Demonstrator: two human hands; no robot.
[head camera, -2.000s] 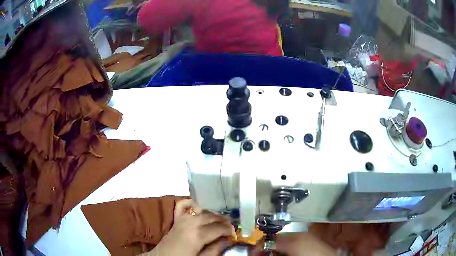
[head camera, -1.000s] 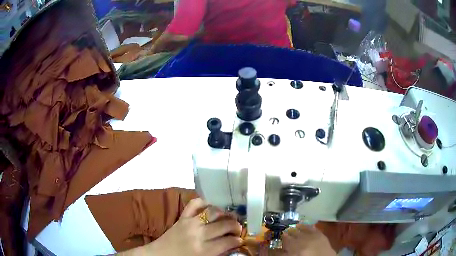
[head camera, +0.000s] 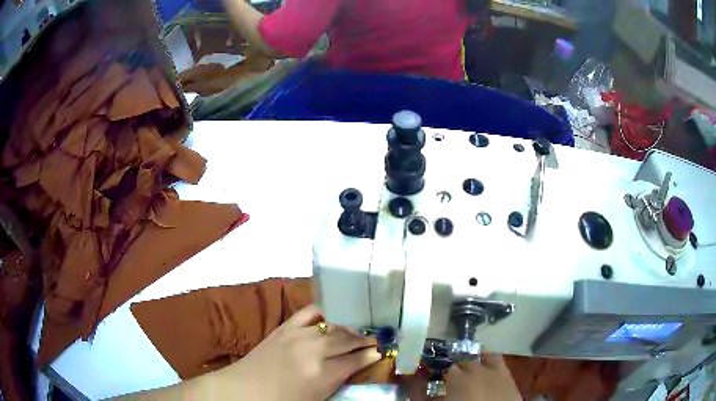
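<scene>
A rust-brown fabric panel (head camera: 208, 325) lies flat with some puckers on the white table, left of the needle area. My left hand (head camera: 302, 356), with a yellow ring, rests on its right part, fingertips beside the needle area; the fingers press the cloth down. My right hand (head camera: 487, 380) is partly hidden under the machine head and cut by the lower edge; what its fingers do cannot be told. The white sewing machine head (head camera: 487, 258) covers the middle. The presser foot and needle area (head camera: 432, 364) is mostly hidden.
A heap of cut rust-brown pieces (head camera: 102, 157) spills from a carton at left, over a pointed panel (head camera: 180, 235). More rust-brown cloth (head camera: 565, 376) lies right of the needle. A grey control panel (head camera: 628, 313) is front right. A blue bin (head camera: 353, 98) and a person in pink (head camera: 385, 35) are behind.
My left hand has shifted slightly, with its fingers stretched flatter toward the needle area. My right hand shows less than one second ago. The view has shifted a little. The person behind has moved an arm.
</scene>
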